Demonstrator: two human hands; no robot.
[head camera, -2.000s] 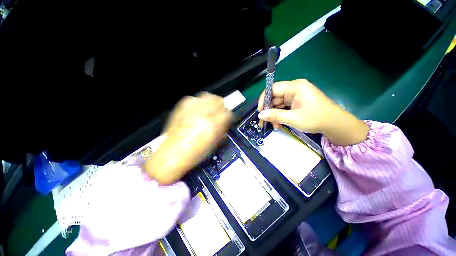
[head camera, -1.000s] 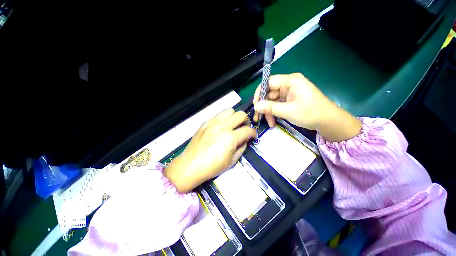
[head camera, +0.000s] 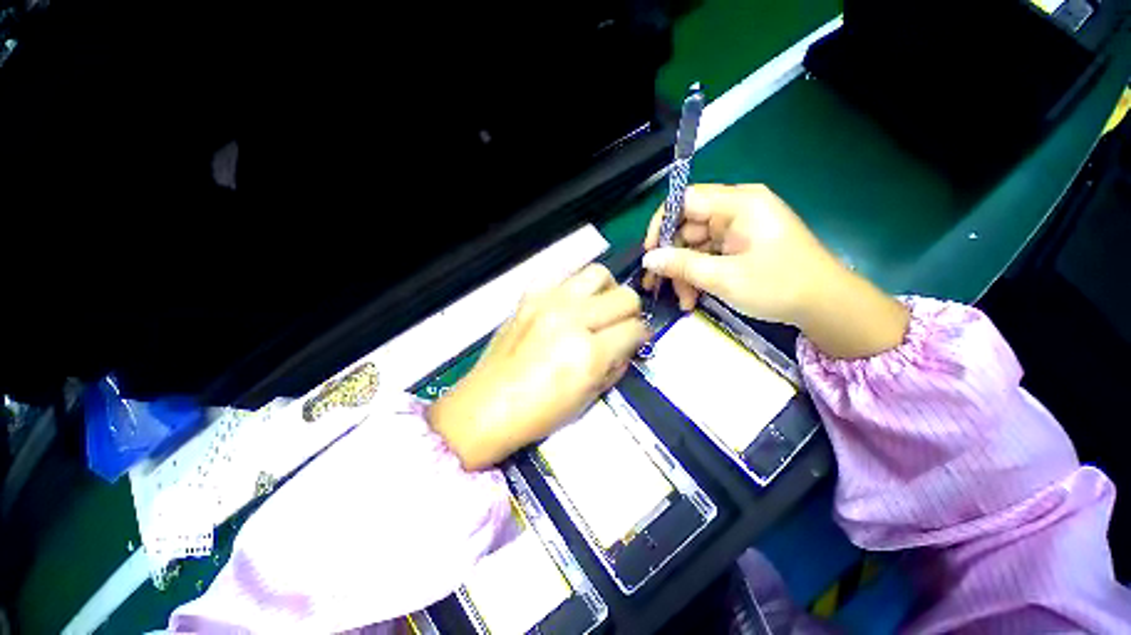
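My right hand (head camera: 750, 254) holds slim dark tweezers (head camera: 680, 174) like a pen, tip down at the black camera end of the rightmost phone rear housing (head camera: 726, 378). My left hand (head camera: 546, 360) has its fingertips at that same camera end, close to the tweezer tip; whether it pinches a part cannot be seen. The left hand hides the camera end of the middle housing (head camera: 608, 478). A third housing (head camera: 521, 589) lies partly under my left sleeve. The housings sit in a black foam tray (head camera: 732, 509). A small blue-rimmed ring shows at the rightmost camera end.
A white strip (head camera: 496, 298) runs behind the tray, with a heap of small gold parts (head camera: 341, 392) on it. A blue bin (head camera: 134, 428) and a perforated white sheet (head camera: 186, 502) lie at left. A large black structure fills the back; a black block (head camera: 949, 75) stands on the green mat (head camera: 794, 161).
My left hand has moved right from over the middle housing to the rightmost camera end, uncovering the gold heap. My right hand stays there, with the tweezers tilted slightly more to the right.
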